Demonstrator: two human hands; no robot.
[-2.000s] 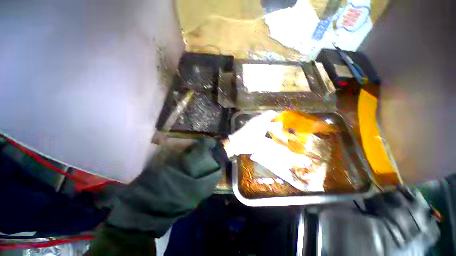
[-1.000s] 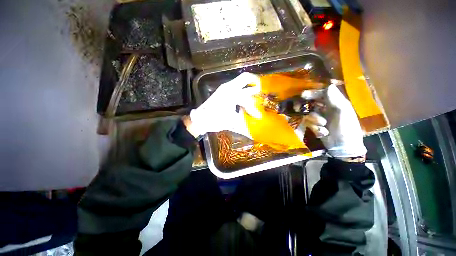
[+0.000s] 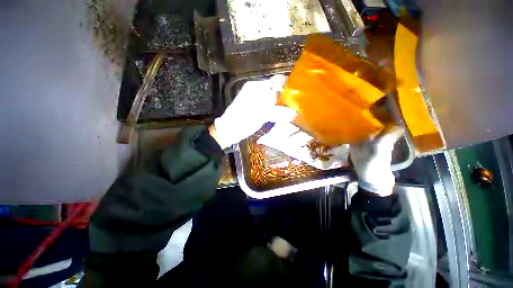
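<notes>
An orange sheet (image 3: pixel 329 98), bent or folded, is held up over the steel tray (image 3: pixel 264 193). My left hand (image 3: pixel 247 109), in a white glove, grips its left edge. A white cloth or paper (image 3: pixel 284 140) hangs below that hand. My right hand (image 3: pixel 376 163), gloved and blurred, is at the sheet's lower right corner; its fingertips are partly hidden, so I cannot tell if it grips anything. Copper-coloured wires (image 3: pixel 259 166) lie in the tray, and a small dark bunch of strands (image 3: pixel 319 151) shows against the white piece.
The solder pot (image 3: pixel 275 19) stands behind the tray. A black dross tray (image 3: pixel 177 90) with a narrow stick (image 3: pixel 147 84) is at left. A curved orange strip (image 3: pixel 410 84) runs along the right panel. A wired component (image 3: pixel 482 175) lies on the green belt (image 3: pixel 478 219).
My right hand has come from the lower right to the tray. The orange sheet is now raised and spread higher toward the pot. The camera view has shifted downward since the first frame.
</notes>
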